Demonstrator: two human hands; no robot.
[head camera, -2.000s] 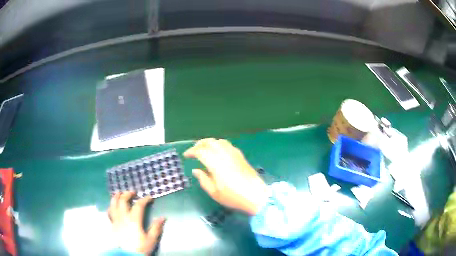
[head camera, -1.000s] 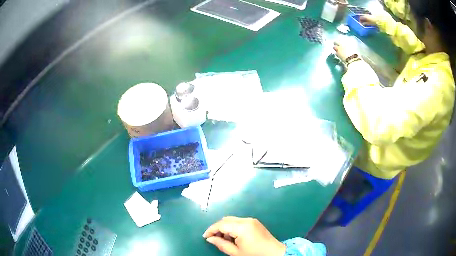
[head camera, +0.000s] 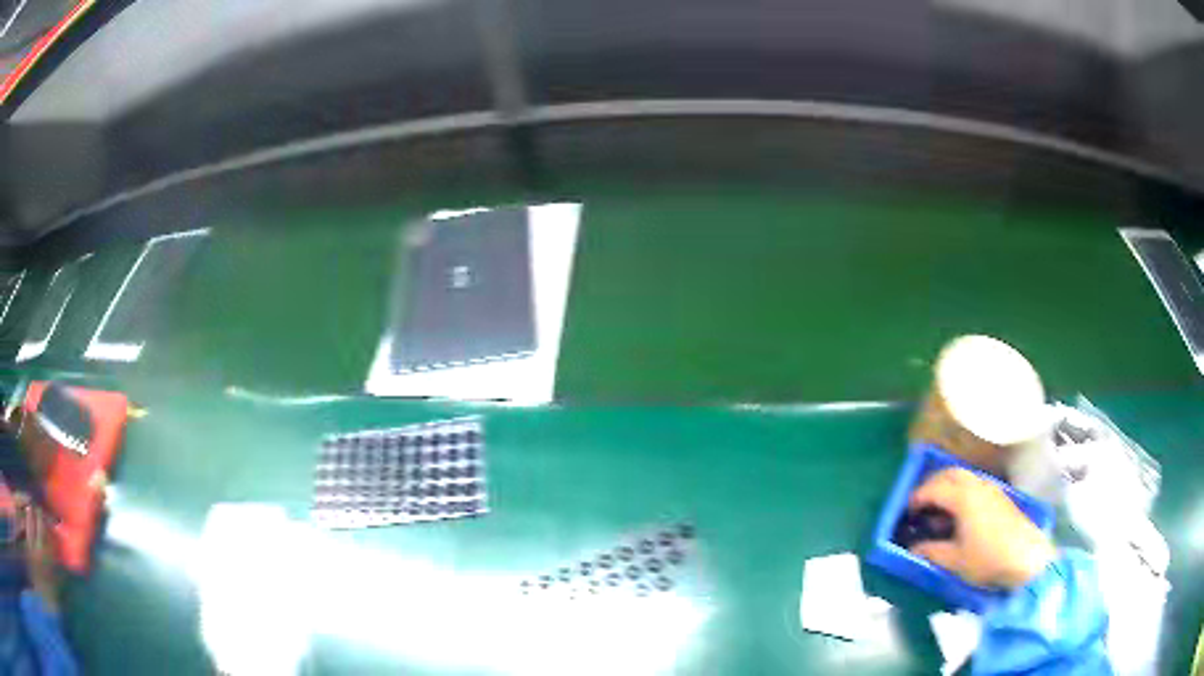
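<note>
My right hand (head camera: 984, 528), bare with a blue sleeve, reaches into the blue parts bin (head camera: 887, 535), fingers down among small dark parts (head camera: 927, 524). Whether it holds a part cannot be told. My left hand is not in view. The full ring sheet (head camera: 401, 474) with rows of black rings lies on the green bench at centre left. A part-used clear ring sheet (head camera: 621, 565) with scattered black rings lies nearer me, partly in glare. A dark tablet back cover (head camera: 466, 291) lies on a white backing sheet (head camera: 557, 297) on the belt.
A tan tub (head camera: 984, 396) stands behind the bin, with pale papers and bags (head camera: 1122, 502) to its right. White scraps (head camera: 835, 597) lie left of the bin. More tablet covers (head camera: 156, 293) lie far left and right. At left, a person's arm is beside a red-orange tray (head camera: 82, 489).
The view has swung right and then back left. My right hand has moved from beside the full ring sheet to inside the blue bin. My left hand has left the picture.
</note>
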